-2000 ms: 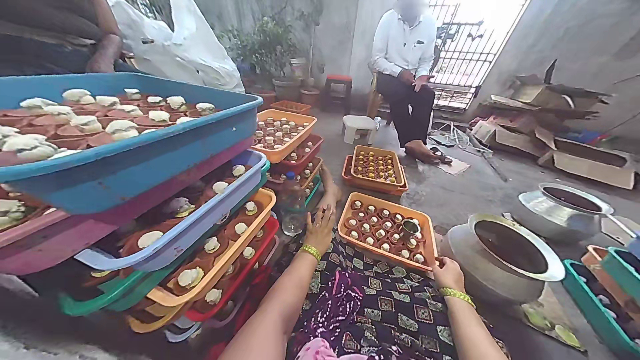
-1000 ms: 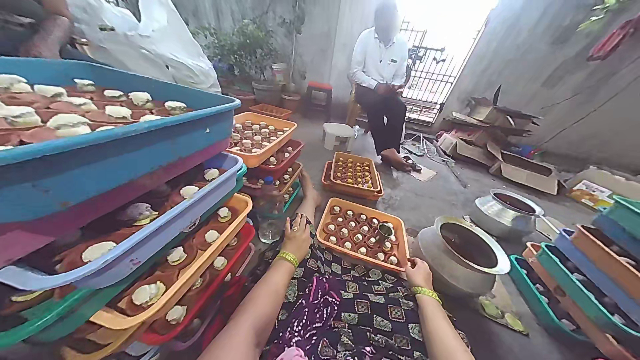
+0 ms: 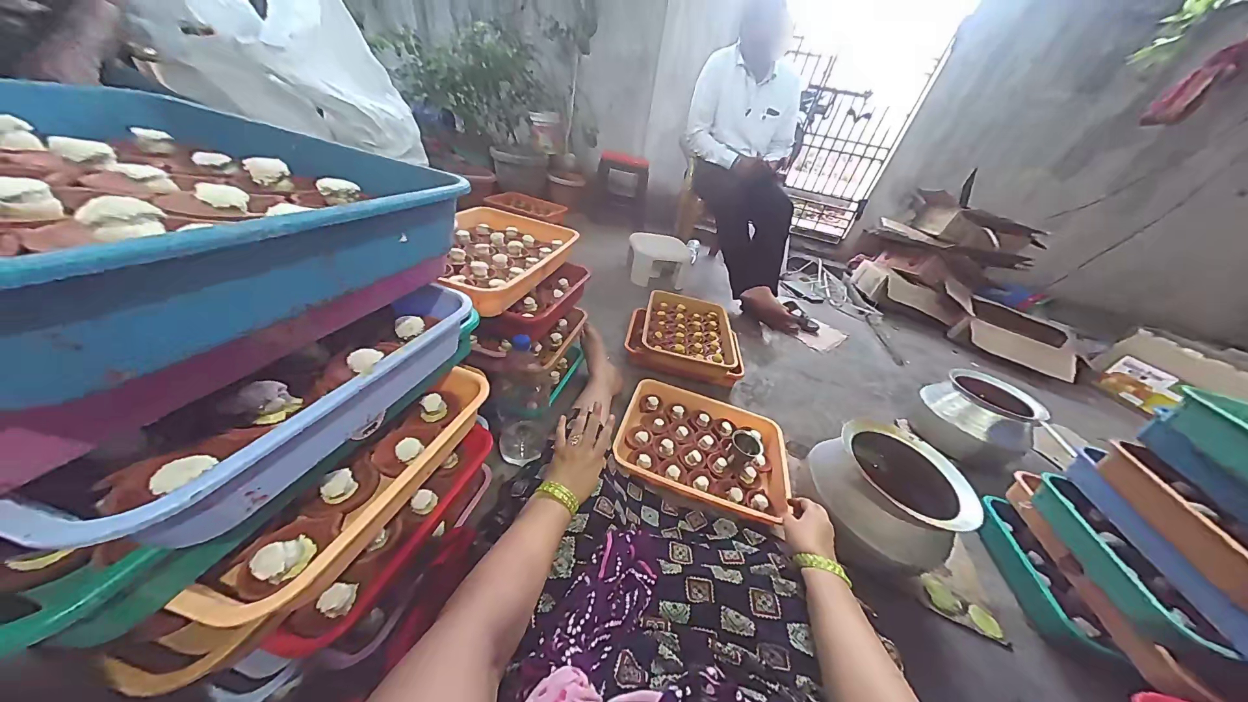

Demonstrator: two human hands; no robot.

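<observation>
An orange plastic tray [image 3: 624,458] lies by my lap, with rows of small brown clay cups topped by white pieces. A small metal cup [image 3: 747,444] stands among them near the tray's right side. My right hand [image 3: 807,526] holds the tray's near right corner. My left hand [image 3: 585,444] has its fingers spread, held low beside my leg and left of the tray, with nothing in it. A clear plastic bottle [image 3: 522,434] with a blue cap is just left of that hand. Beyond the tray, another orange tray [image 3: 729,370] holds cups with yellowish tops.
Tall stacks of filled trays, with a blue tray [image 3: 224,263] uppermost, rise at my left. Two metal pots [image 3: 838,497] of dark liquid stand right. More stacked trays [image 3: 1102,497] are at far right. A person [image 3: 746,127] sits ahead, near a white stool [image 3: 658,258] and cardboard boxes [image 3: 1019,336].
The view has turned somewhat to the right, showing more of the right-hand tray stacks. My right hand stays at the tray's corner, and my left hand stays beside my leg.
</observation>
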